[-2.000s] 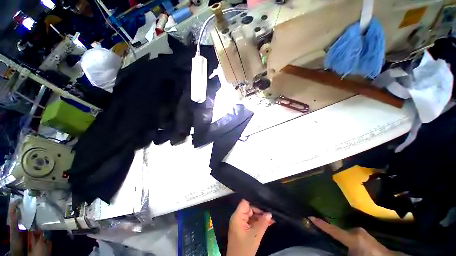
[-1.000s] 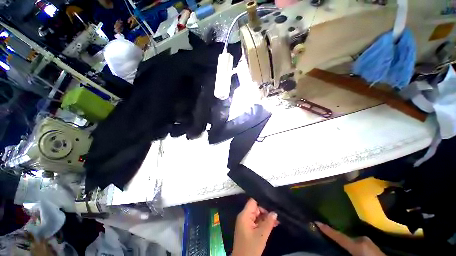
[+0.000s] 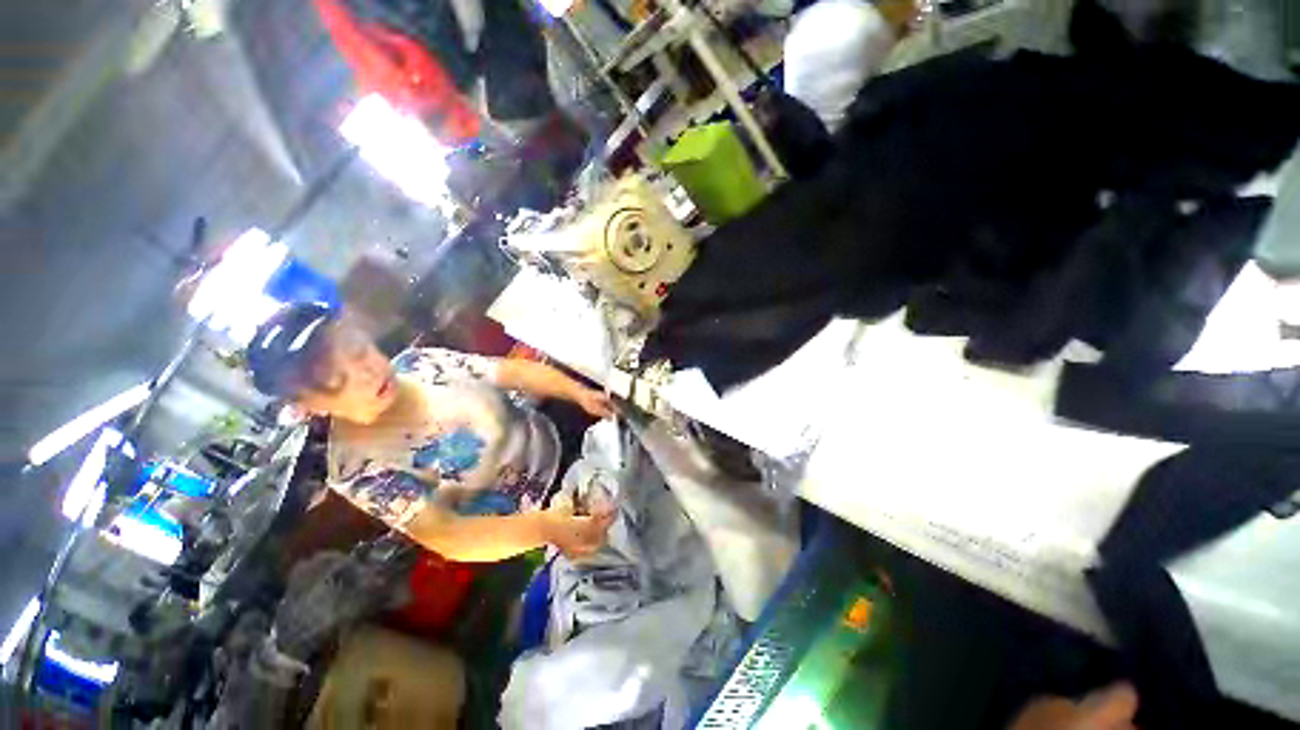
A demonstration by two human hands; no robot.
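A black fabric strip [image 3: 1162,549] runs from the white table top [image 3: 984,456] down over its front edge at the lower right. A large heap of black cut pieces [image 3: 927,200] lies on the table behind it. Part of one hand [image 3: 1079,709], apparently my left hand, shows blurred at the bottom edge, close to the strip. It is cut off by the frame, so its grip cannot be seen. My right hand is not in view.
A person [image 3: 442,442] sits at the neighbouring station, handling grey fabric [image 3: 627,599]. A cream machine end with a handwheel [image 3: 630,240] and a green box [image 3: 714,170] stand beyond the heap. A blue and green object [image 3: 806,642] is below the table edge.
The view has swung left, bringing the neighbouring person into sight. The sewing machine, lamp and my right hand have left the frame. The strip still hangs over the table edge.
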